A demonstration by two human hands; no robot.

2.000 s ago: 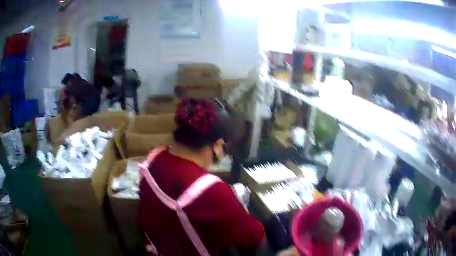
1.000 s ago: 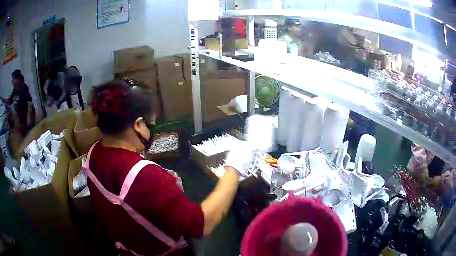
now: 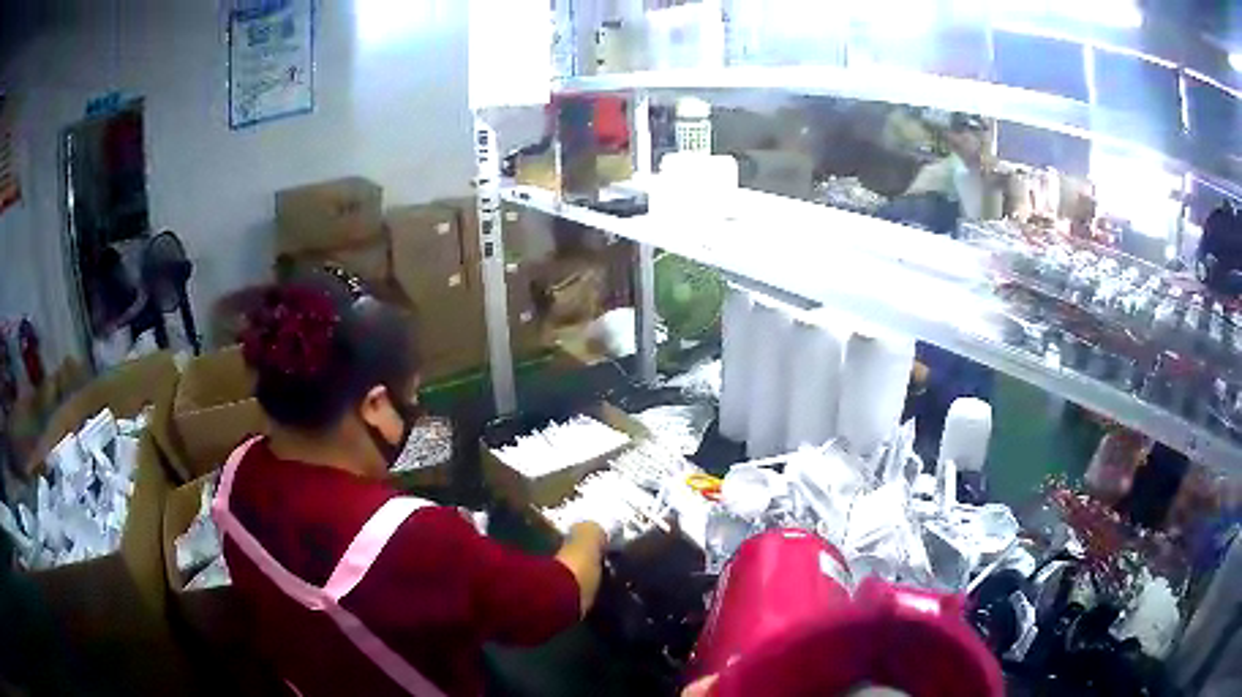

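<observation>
A magenta-pink flask (image 3: 776, 599) lies tilted close in front of me at the bottom right of centre. A second pink rounded part (image 3: 885, 640), with a pale patch at its lower edge, overlaps it on the right and is cut off by the bottom edge. A sliver of skin (image 3: 700, 686) shows at the flask's lower left. It may be part of my hand, but I cannot tell which one or how it grips. The rest of my hands is hidden or below the picture.
A worker in red (image 3: 368, 572) stands left, a hand at a carton of thin white parts (image 3: 559, 470). White housings (image 3: 872, 511) and black shells (image 3: 1090, 626) are heaped beyond the flask. Stacked white cups (image 3: 817, 368) stand under a white shelf (image 3: 817, 266). Orange-yellow scissors (image 3: 703, 485) lie there.
The flask's round opening with the grey centre no longer faces me; its side and a second pink part now show. The neighbour's arm has drawn back and down to the carton.
</observation>
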